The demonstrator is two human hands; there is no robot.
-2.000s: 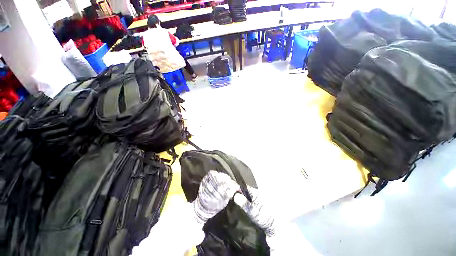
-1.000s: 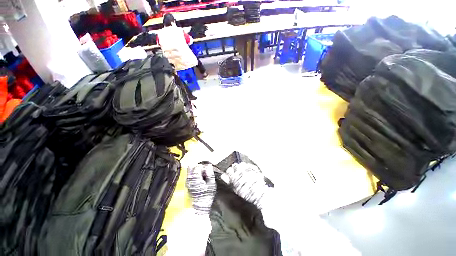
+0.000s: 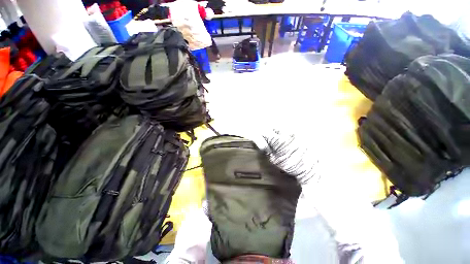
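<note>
An olive-green backpack is in front of me at the bottom centre. Its plain front panel faces up, with a small dark label and a zipper line near the rounded top. My right hand, in a grey-white striped glove, is blurred and overexposed at the backpack's upper right edge and holds it there. My left hand is hidden at or behind the backpack's left side; only its pale sleeve shows.
A pile of olive-black backpacks stands close on the left, more backpacks behind it. Another pile stands on the right of the yellow table. Beyond are a seated person and a blue crate.
The backpack, earlier bunched between both gloved hands, now lies spread with its front panel up. My right hand has moved to its right edge; my left has gone out of sight. The view tilts lower.
</note>
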